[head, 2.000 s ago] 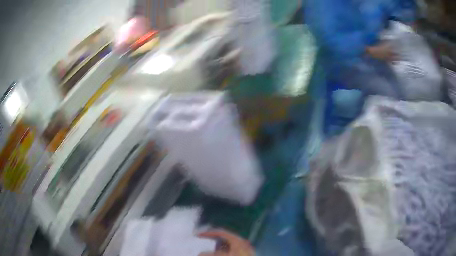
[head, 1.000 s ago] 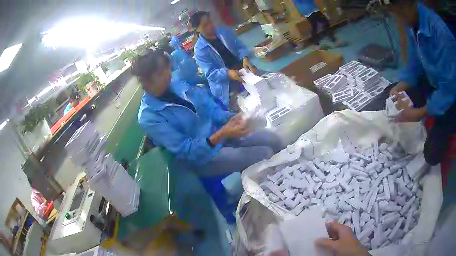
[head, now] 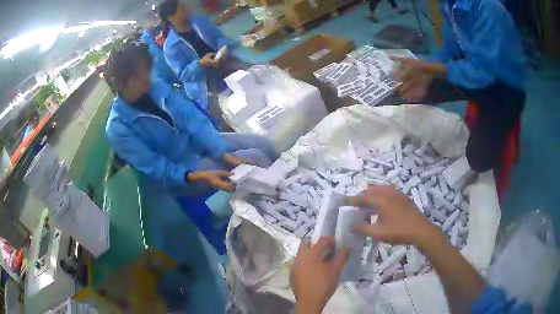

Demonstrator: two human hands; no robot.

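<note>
A white die-cut sheet (head: 349,236) is held upright over the sack, between my two hands, with long narrow strips showing in it. My left hand (head: 316,273) grips its lower left edge. My right hand (head: 393,216) is at its upper right part, thumb and fingers against it. Whether its openings are cleared is too blurred to tell. The off-white woven sack (head: 485,214) has its mouth open below my hands and is full of small white waste slugs (head: 393,159).
A coworker in blue (head: 159,116) sits at the left with a white piece. Another coworker (head: 485,49) reaches to cut inserts (head: 362,73) at the back right. A white-filled bag (head: 301,110) stands behind the sack. A tall white stack (head: 73,208) stands far left, clear plastic (head: 528,257) at right.
The view has swung right and down. Both my hands are now on the white sheet over the sack; before, my right hand held a white piece at the sack's near edge.
</note>
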